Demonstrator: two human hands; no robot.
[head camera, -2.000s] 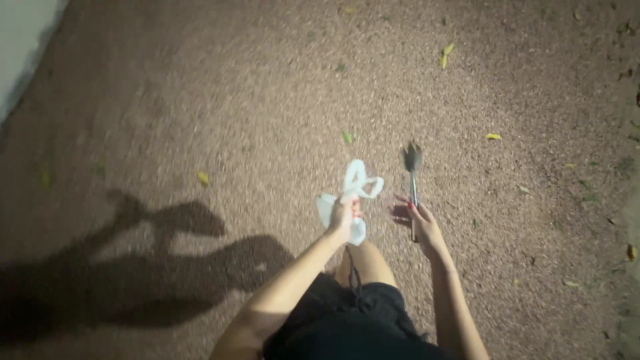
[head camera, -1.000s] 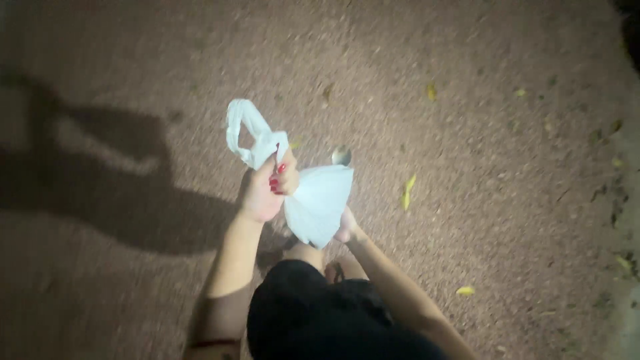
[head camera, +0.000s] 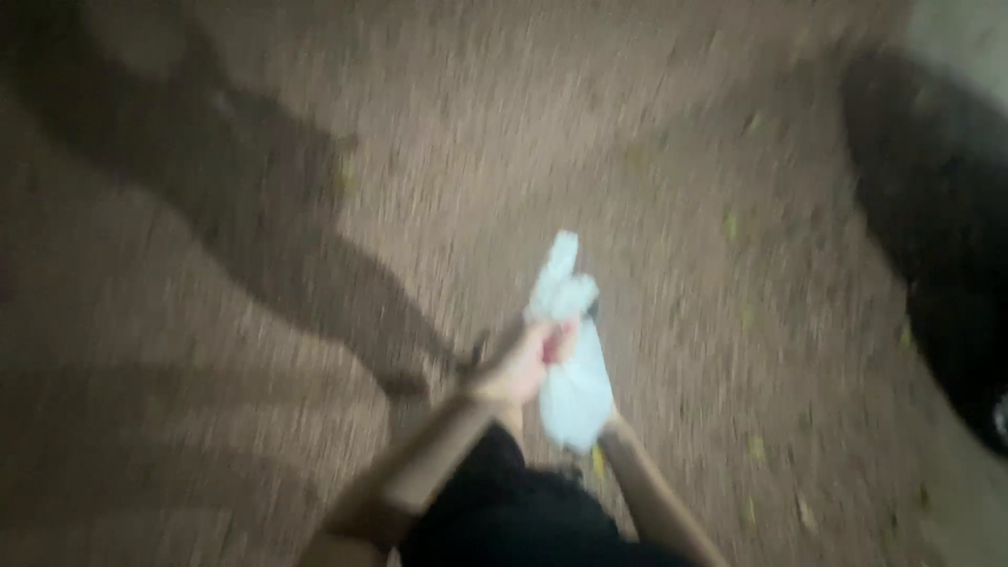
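Observation:
My left hand (head camera: 535, 358) is closed round the gathered neck of a white plastic bag (head camera: 577, 394), whose handles stick up past my fingers. The full part of the bag hangs to the right of that hand. My right hand is hidden behind the bag; only the wrist and forearm show at its lower right edge. A small dark bit (head camera: 592, 308) shows beside the bag's upper right side, too blurred to name. Whether the right hand still holds the metal utensil cannot be seen.
Blurred brown gritty ground (head camera: 709, 354) lies below, with scattered yellow leaves (head camera: 731, 224). Long shadows fall at the left. A large dark shape (head camera: 945, 236) stands at the right edge, beside a paler strip of ground.
Two seconds ago my right hand held a metal utensil apart from the bag; by one second ago it had moved behind the bag. The view has shifted, and a dark shape now shows at right.

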